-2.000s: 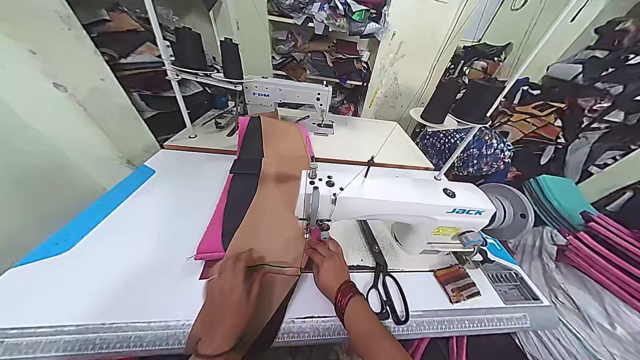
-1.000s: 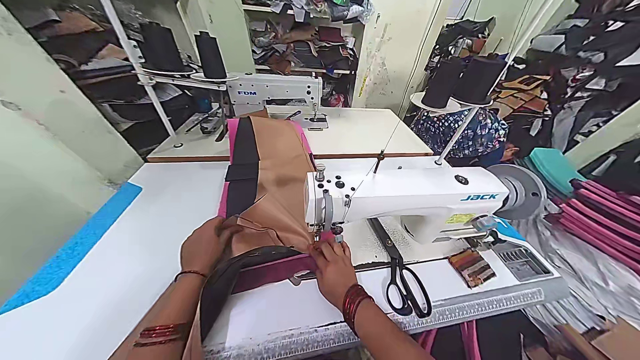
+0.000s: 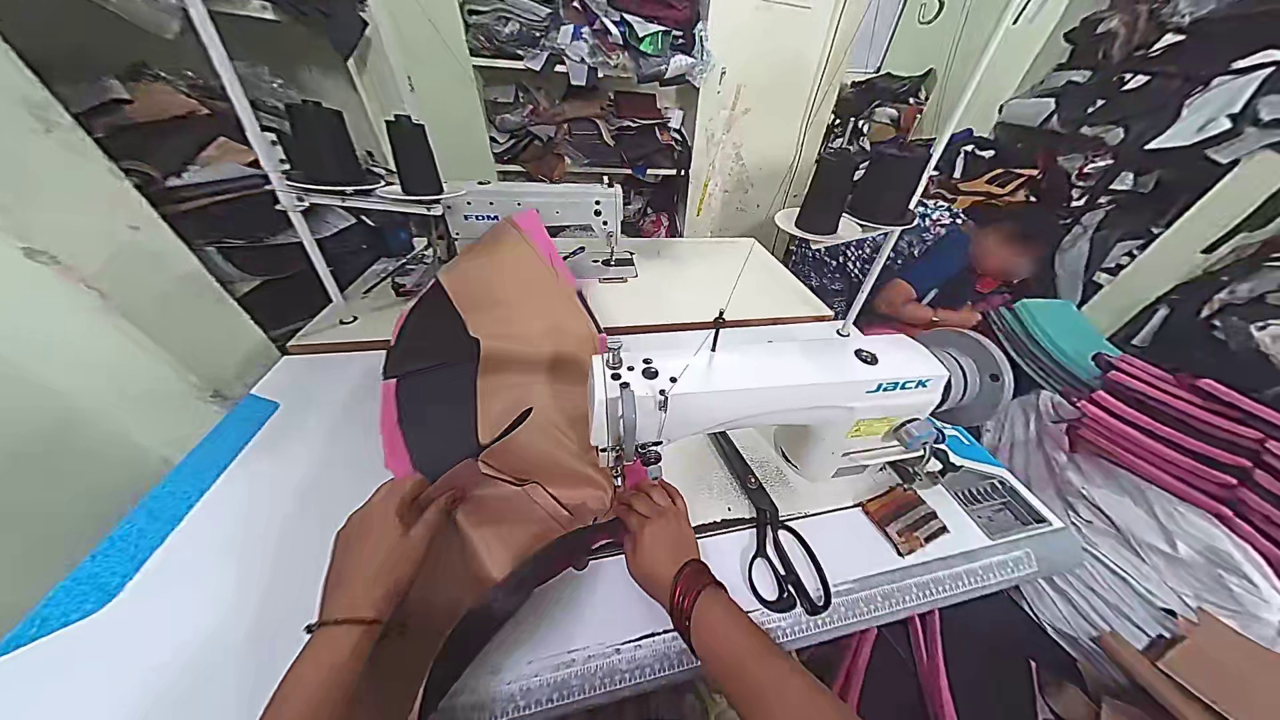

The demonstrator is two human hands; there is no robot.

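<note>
A tan, black and pink fabric piece [image 3: 540, 350] lies at the needle end of a white Jack sewing machine [image 3: 760, 385], its near part trailing off the table's front edge. My left hand [image 3: 375, 550] grips the fabric's left side, fingers closed on a fold. Close in front of the presser foot [image 3: 618, 472], my right hand [image 3: 655, 530] presses the fabric edge with its fingertips; whether it pinches the edge is hard to tell. Black-handled scissors [image 3: 765, 525] lie right of my right hand, blades under the machine arm.
A second sewing machine [image 3: 540, 210] stands behind on its own table [image 3: 720, 285]. Black thread cones [image 3: 830, 190] sit on a stand. A swatch bundle [image 3: 905, 520] lies at the right. A person [image 3: 925, 270] bends over work at the back right, near stacked teal pieces [image 3: 1065, 335] and pink-edged pieces [image 3: 1180, 440].
The fabric has turned and bunched beside the needle, its far end now spread wider with more black showing. My left hand has shifted along it. The person at the back right has come into view.
</note>
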